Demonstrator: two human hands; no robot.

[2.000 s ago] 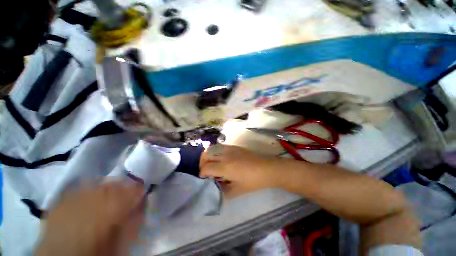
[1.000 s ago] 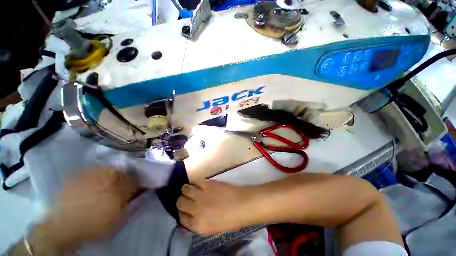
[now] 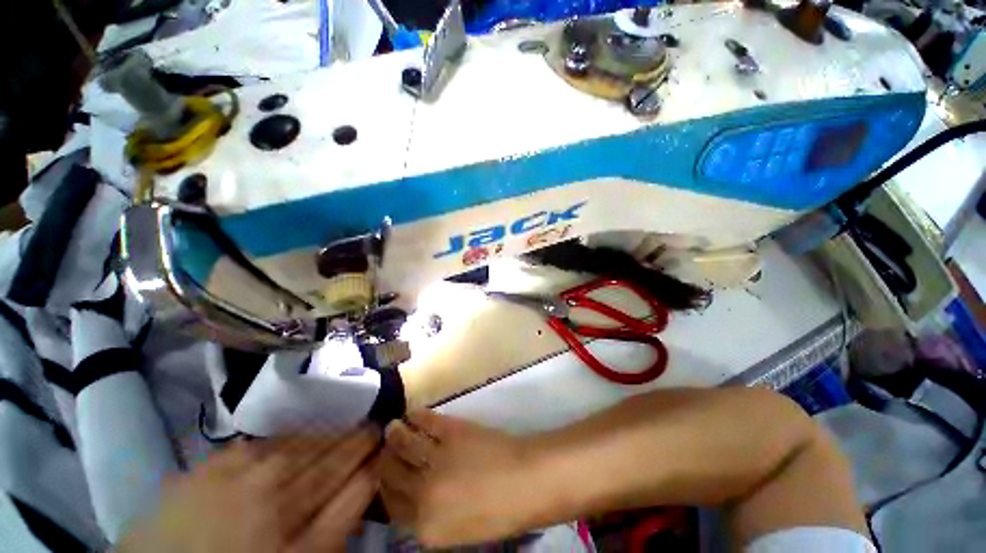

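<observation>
The pale grey garment panel (image 3: 303, 400) lies under the needle area (image 3: 362, 344) of the white sewing machine. A black strip (image 3: 387, 394) runs from beside the presser foot towards my fingertips. My right hand (image 3: 460, 481) is on the bed in front of the needle, with curled fingers closed on the black strip. My left hand (image 3: 265, 491) is slightly blurred and lies over the cloth, with its fingertips beside the right hand's; its grip is hidden. Red-handled scissors (image 3: 614, 333) lie on the bed under the machine arm.
A dark tuft (image 3: 638, 270) lies behind the scissors. Pale cloth with black stripes (image 3: 119, 432) is heaped at the left, and more pale cloth (image 3: 930, 475) lies at the lower right. A pale tray (image 3: 919, 254) holding dark items stands right of the machine.
My left hand has moved right, to beside my right hand. My right hand has shifted slightly down and right. The pale panel now lies folded by the needle, and the left heap shows more.
</observation>
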